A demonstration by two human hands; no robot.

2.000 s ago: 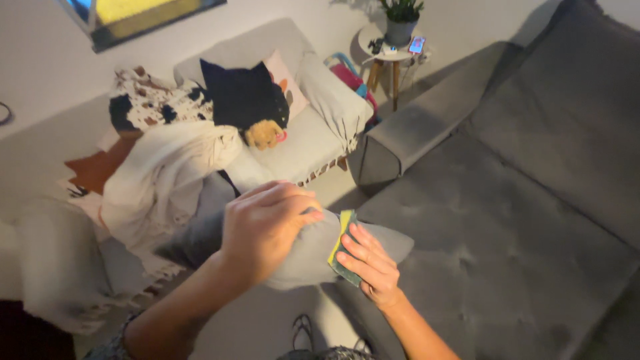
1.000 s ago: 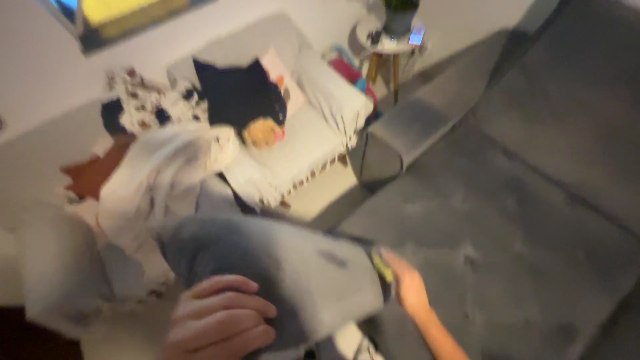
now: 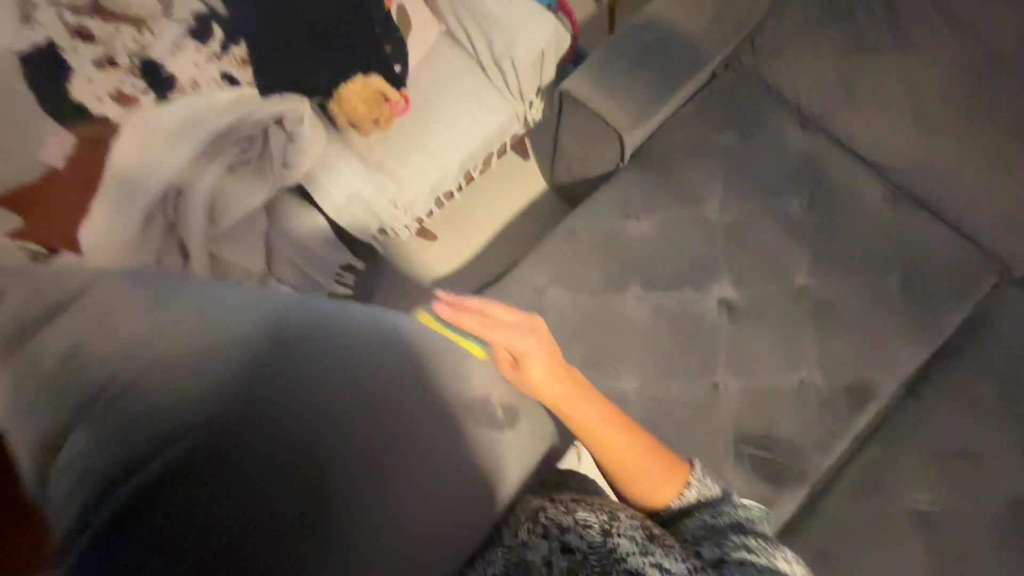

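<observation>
My right hand presses a yellow and green sponge against the upper right edge of a large grey cushion. The sponge lies under my fingers, its yellow side toward the fabric. Filling the lower left, the cushion carries a darker patch near its right end and a broad shadow across its middle. My left hand is not visible; the cushion may hide it.
A tufted grey sofa takes up the right side, its armrest at the top. Upper left stands a seat with a fringed cream cover, a crumpled light blanket, a dark cushion and a tan plush toy.
The cushion now fills the lower left and looks much larger. My left hand, seen on it a second ago, has gone out of sight. My right hand still has the sponge at the cushion's edge.
</observation>
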